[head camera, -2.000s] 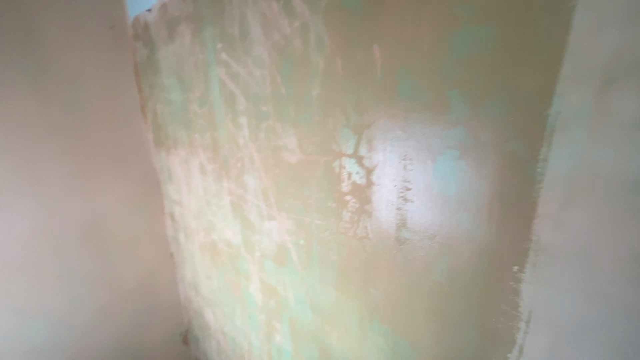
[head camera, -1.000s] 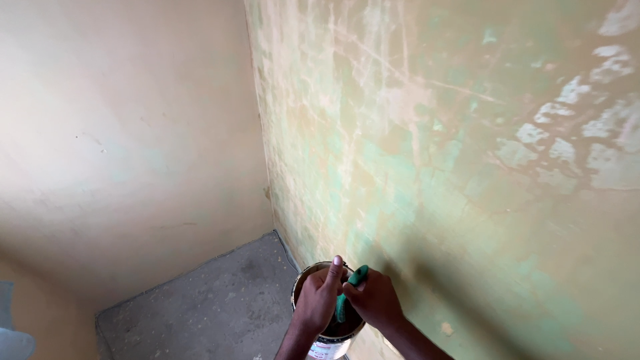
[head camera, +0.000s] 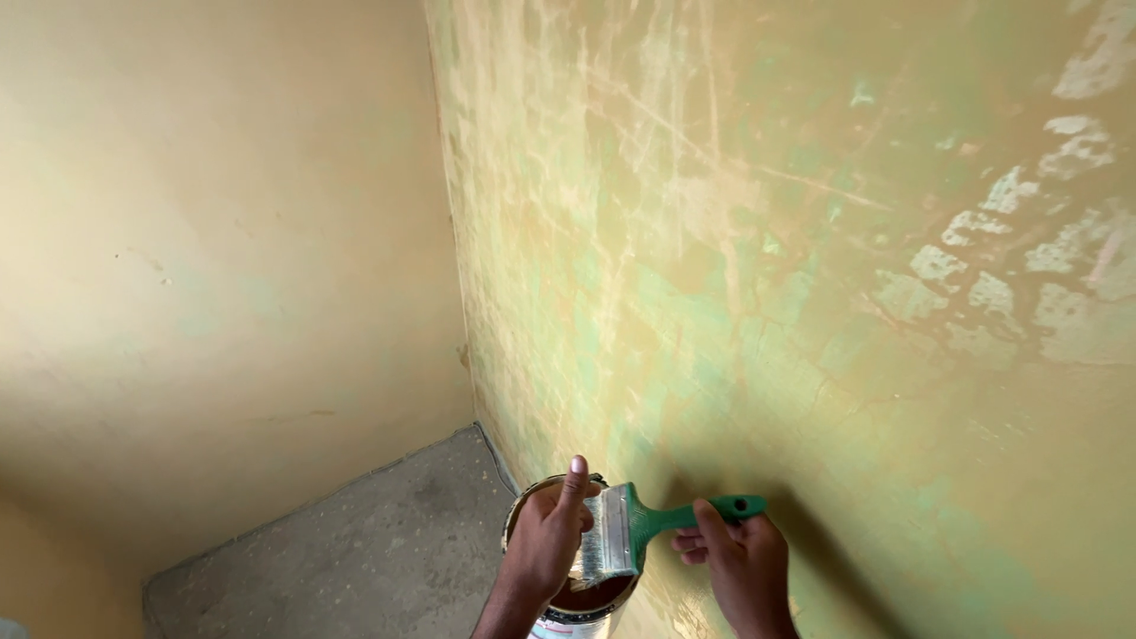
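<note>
A wide flat paintbrush (head camera: 611, 531) with a green handle and metal ferrule lies level over the mouth of a paint can (head camera: 593, 612). My right hand (head camera: 741, 559) grips the handle near its end. At the can, my left hand (head camera: 552, 532) is beside the bristles with its thumb up; its fingers reach behind the bristle side and are partly hidden, so their hold on the rim or brush cannot be told. Brown paint shows inside the can, and its outside bears a printed label.
Close on the right stands a patchy wall (head camera: 710, 293) with green and tan areas and pale flaked spots. A plain beige wall (head camera: 231, 248) meets it at the corner. Below is a grey speckled floor (head camera: 355, 541).
Two seconds ago only walls were in view; the view has since swung down to the floor corner. In the last second my right hand has moved right, and the brush head has come into sight over the can.
</note>
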